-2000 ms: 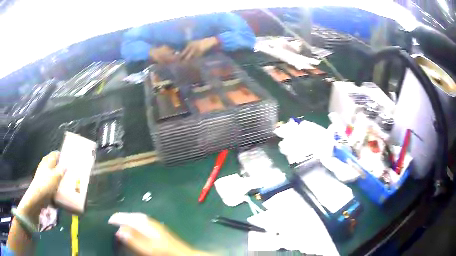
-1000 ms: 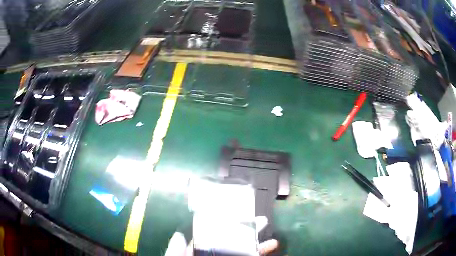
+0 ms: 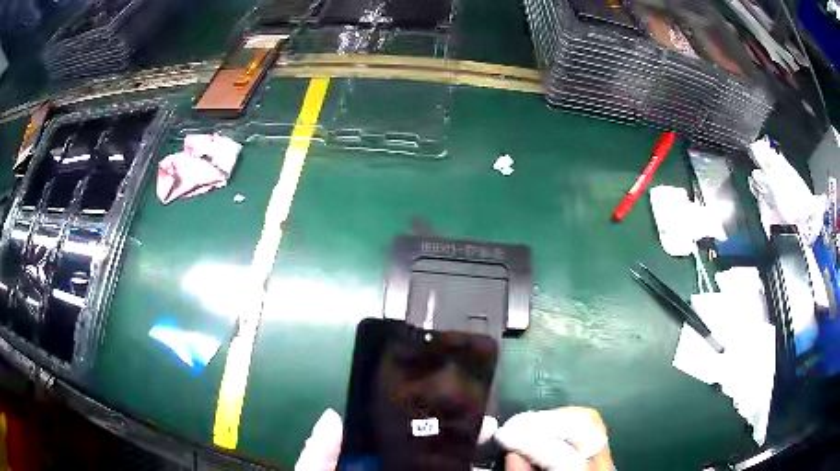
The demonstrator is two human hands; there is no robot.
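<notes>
A display panel (image 3: 419, 396) with a glossy black front faces me at the bottom centre, with a small white mark on it and reflections across it. My left hand (image 3: 322, 443) holds it at its left edge; only white-covered fingertips show. My right hand (image 3: 557, 442), with white finger coverings, is at the panel's lower right, cut off by the frame's edge; whether it grips anything is unclear. The matte black alignment jig (image 3: 458, 285) lies flat on the green mat just beyond, its lower part hidden by the panel.
A blister tray (image 3: 83, 230) with black panels lies left, near a crumpled pink-white cloth (image 3: 196, 167) and copper-backed panel (image 3: 238, 78). Stacked trays (image 3: 645, 87) stand at the back right. A red pen (image 3: 644, 177), tweezers (image 3: 677, 306) and white wipes (image 3: 732, 354) lie right.
The panel was copper-pale side up in my left hand, then glaringly bright over the jig; now its black face shows. My right hand has come into view beside it. The view has tilted down to the bench.
</notes>
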